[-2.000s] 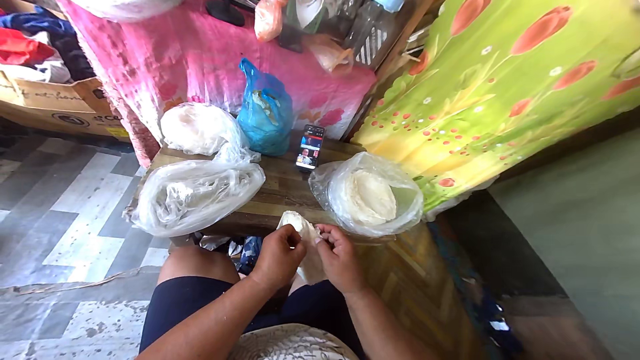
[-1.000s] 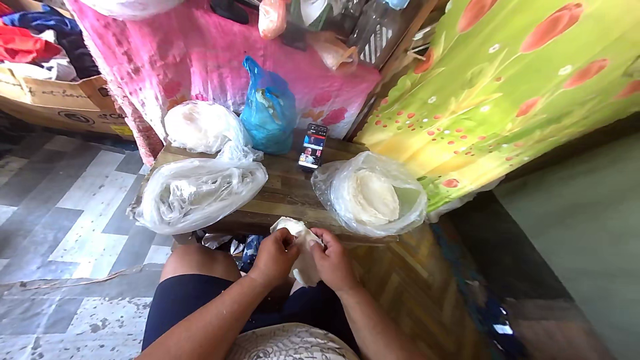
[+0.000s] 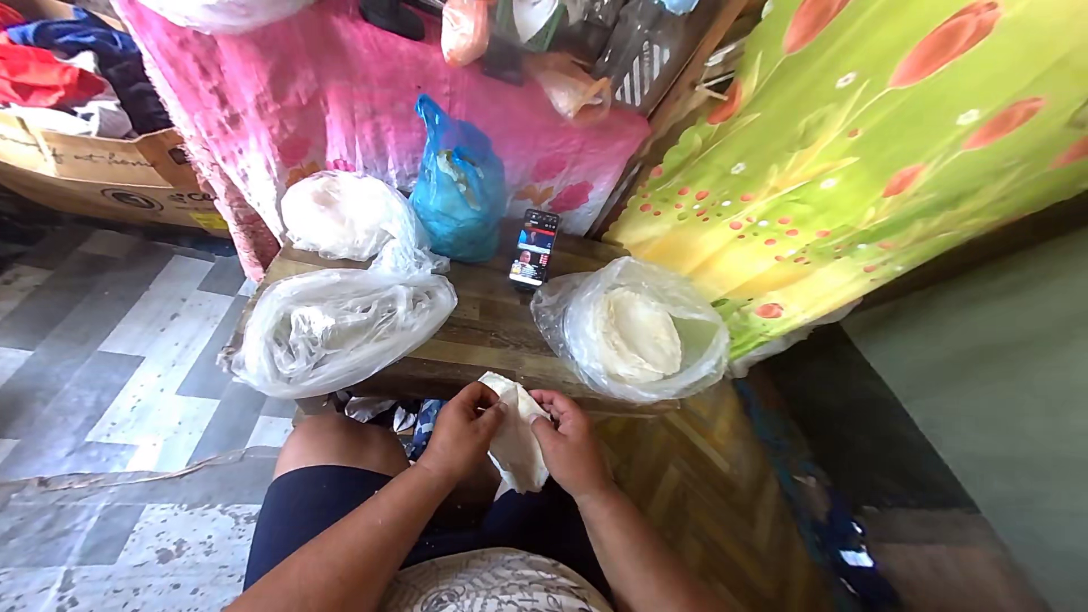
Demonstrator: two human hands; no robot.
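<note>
A thin, pale, floppy sheet (image 3: pixel 517 438), perhaps a dough wrapper, hangs between my hands above my lap, near the table's front edge. My left hand (image 3: pixel 466 425) pinches its left side between thumb and fingers. On its right side, my right hand (image 3: pixel 568 438) grips it with the thumb in front. Right of my hands, an open clear plastic bag (image 3: pixel 701 340) holds a stack of round pale sheets (image 3: pixel 637 336). At the table's left lies a crumpled clear plastic bag (image 3: pixel 344 327) with its contents unclear.
The wooden table (image 3: pixel 489 327) also bears a white plastic bundle (image 3: pixel 340 212), a blue plastic bag (image 3: pixel 459 191) and a lit smartphone (image 3: pixel 535 248). A pink cloth (image 3: pixel 357 93) hangs behind, a flowered green curtain (image 3: pixel 850 161) at right. A cardboard box (image 3: pixel 102 170) of clothes stands far left.
The pale sheet hangs lower and more spread out between my hands than before. Both hands still hold it, with the fingers shifted a little. The bags and phone have stayed in place on the table.
</note>
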